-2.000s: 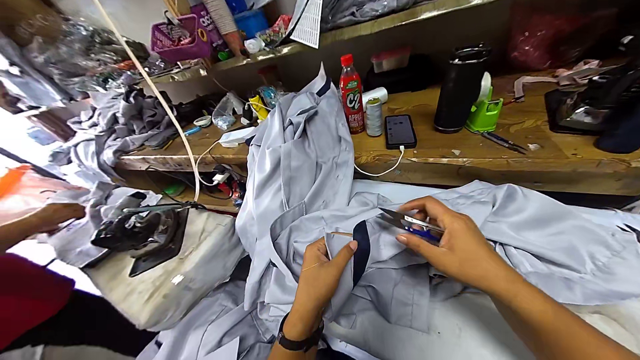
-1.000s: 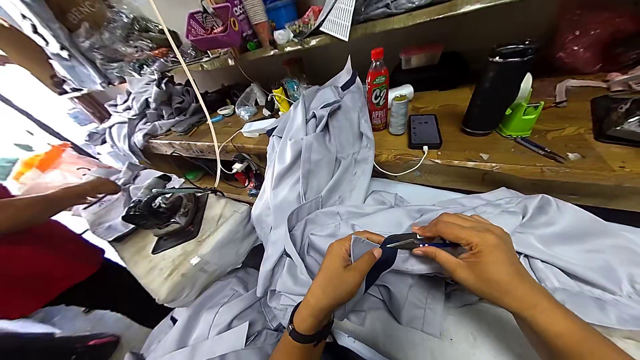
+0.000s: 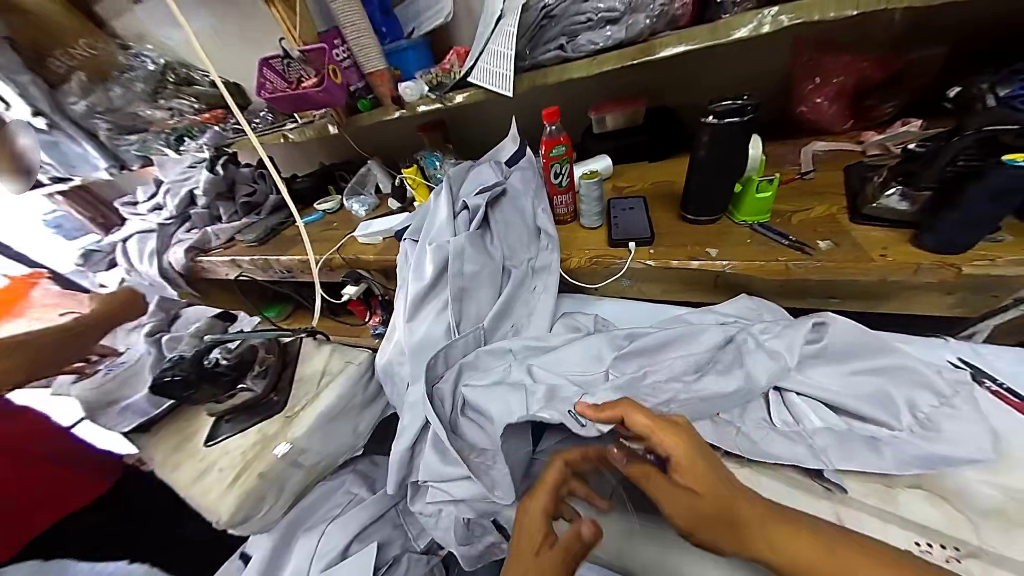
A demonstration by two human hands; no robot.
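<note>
A light grey garment lies in folds over the work surface, one part standing up against the wooden bench. My right hand is at its lower edge, index fingertip on the cloth beside a small dark slot-like mark or metal piece. Under its fingers shows a little dark blue, apparently the handle of small scissors; their blades cannot be made out. My left hand, partly blurred, is just below and left, its fingers curved and apart, with no cloth visibly gripped. Thin thread-like lines show between the hands.
At left, a co-worker's arm reaches beside a clothes iron on a padded cloth surface. The bench holds a red bottle, thread spool, phone and black tumbler. Red-handled snips lie far right.
My left hand has let go of the cloth and moved down and right. The navy strip held between my hands earlier is out of sight. My right hand has moved lower along the garment.
</note>
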